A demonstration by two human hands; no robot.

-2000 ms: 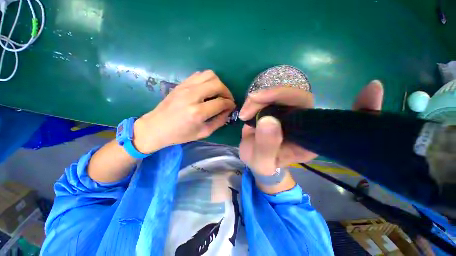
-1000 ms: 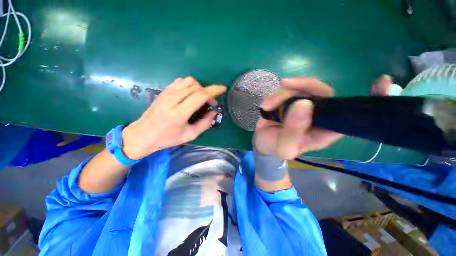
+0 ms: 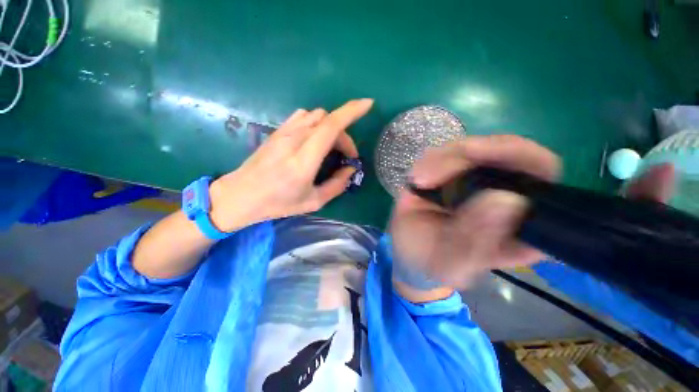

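Observation:
My left hand (image 3: 287, 168) holds a small black electronic unit (image 3: 354, 173) between thumb and fingers, its index finger stretched out. A pale shiny spot shows on the unit's end; the rest is hidden by the fingers. My right hand (image 3: 475, 207) is blurred and grips a thick black electric screwdriver (image 3: 613, 230), which runs off to the right edge. The screwdriver's narrow front end is at the lower right of the round screw dish (image 3: 418, 142), apart from the unit. I cannot make out the bit's tip.
A white cable with a green tie (image 3: 52, 31) lies at the upper left on the green mat (image 3: 268, 46). A pale green fan (image 3: 674, 164) and a white ball-like knob (image 3: 624, 163) stand at the right. A black cord (image 3: 571, 306) hangs over the front edge, above cardboard boxes (image 3: 579, 367).
Two seconds ago the screwdriver's front end was at the unit; it then moved right to the dish and is now tilted, its rear lower. The unit stays in my left hand.

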